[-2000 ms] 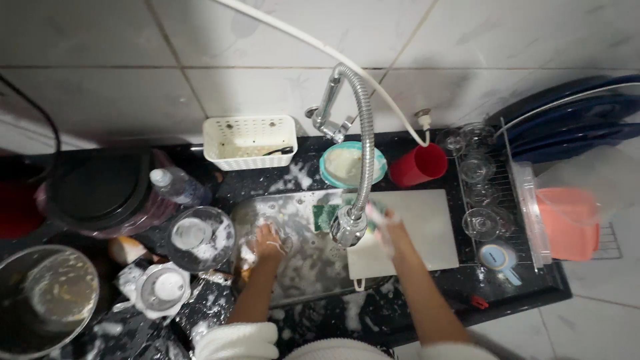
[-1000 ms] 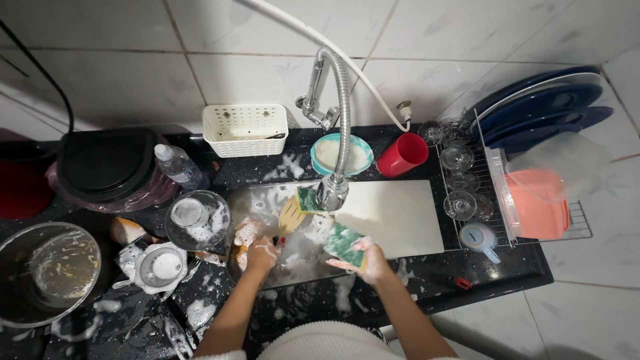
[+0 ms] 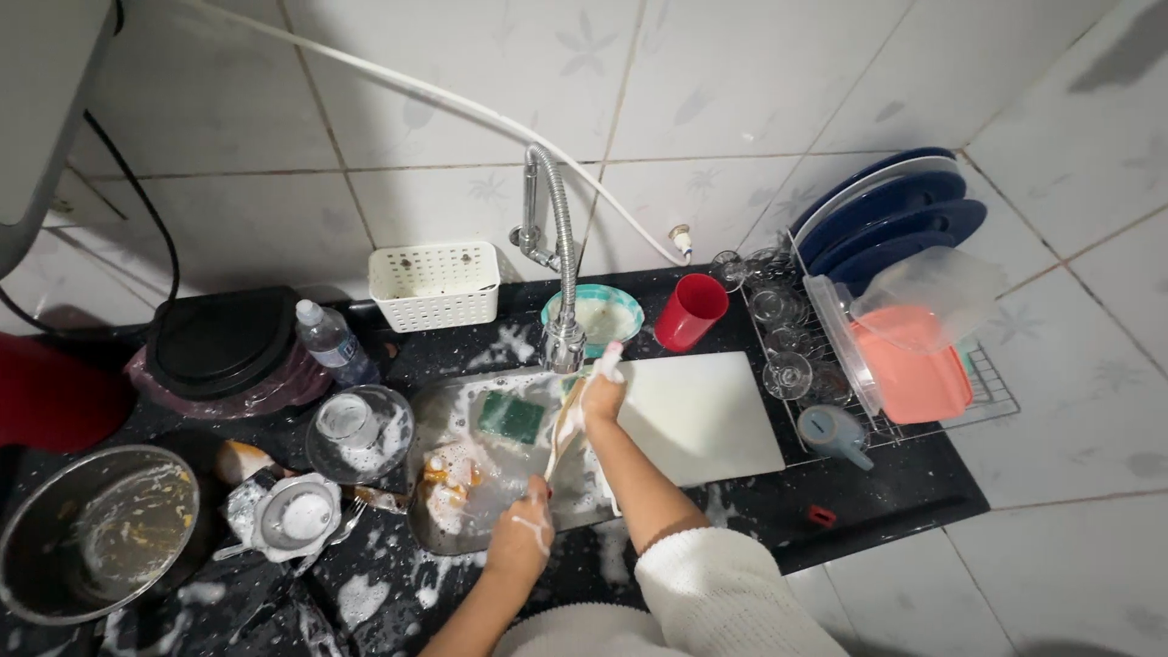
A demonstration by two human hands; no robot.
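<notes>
My left hand is closed around the handle of a soapy wooden spatula over the sink's near edge. At the spatula's upper end is my right hand, covered in foam; its fingers are partly hidden, and a bit of green shows beside them. A dark green scouring pad lies in the metal sink, left of the spatula. Foam and an orange-yellow item sit at the sink's left side. The chrome faucet head hangs just above my right hand.
A white cutting board covers the sink's right part. Behind stand a white basket, a teal-rimmed bowl and a red cup. Left are a large pot, a glass plate and a water bottle; right, a loaded dish rack.
The green scouring pad, in my right hand one second ago, now lies in the sink. My right hand has moved up to the spatula's head, near the faucet.
</notes>
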